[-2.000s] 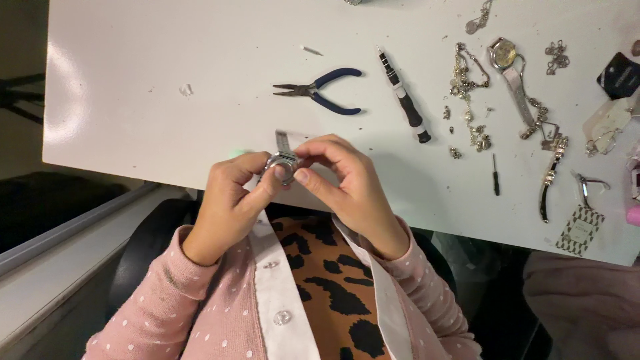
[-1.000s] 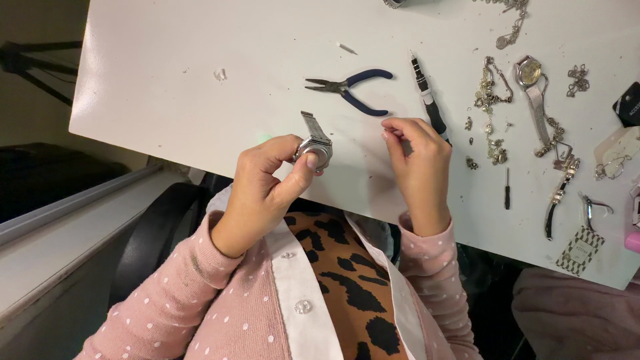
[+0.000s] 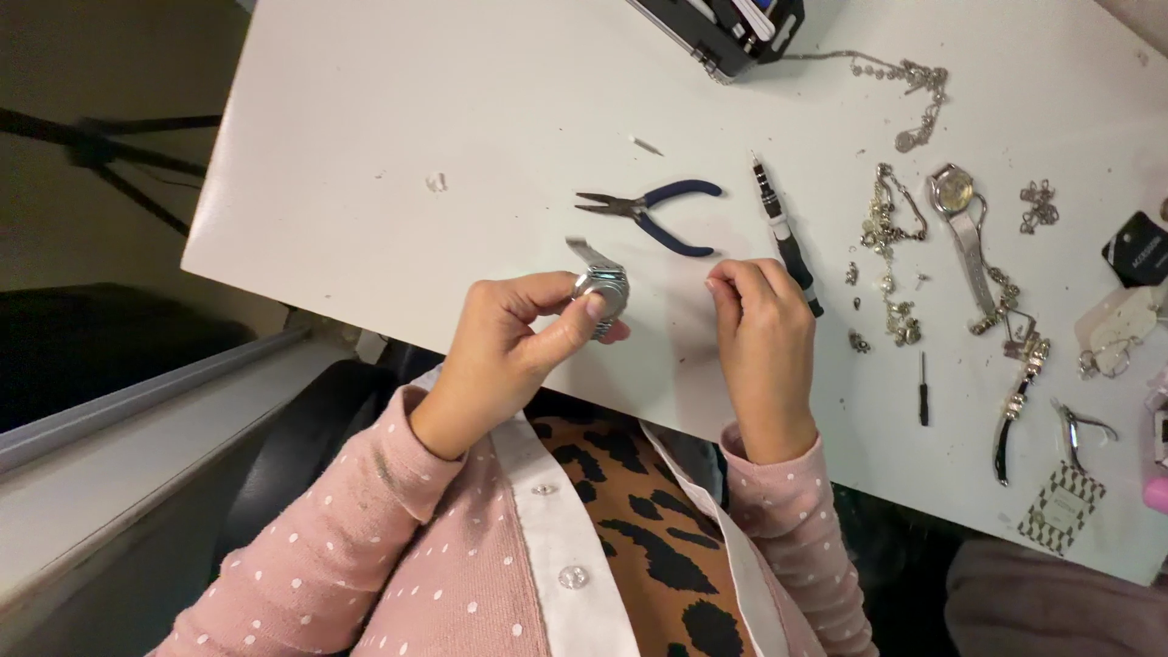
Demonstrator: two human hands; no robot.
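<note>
My left hand (image 3: 511,351) holds a silver metal wristwatch (image 3: 604,290) between thumb and fingers, over the front edge of the white table. The thumb lies on the round case, and part of the metal band points up and away. To its right is my right hand (image 3: 765,333), apart from the watch, with thumb and index fingertip close together; whether something tiny is between them I cannot tell. Pliers with dark blue handles (image 3: 680,190) lie beyond both hands, jaws to the left. A black and silver precision screwdriver (image 3: 787,239) lies just behind my right hand.
A second watch with a mesh band (image 3: 954,193), charm bracelets (image 3: 883,233) and a small black screwdriver (image 3: 923,392) lie to the right. A black case (image 3: 730,46) stands at the back. Nippers (image 3: 1072,438) lie beside a patterned card (image 3: 1063,511). A small pale pointed piece (image 3: 646,146) lies beyond the pliers.
Two seconds ago both hands were at the watch; my right hand has since moved away to the right. My left hand still holds the watch. The view has shifted, showing the black case at the back.
</note>
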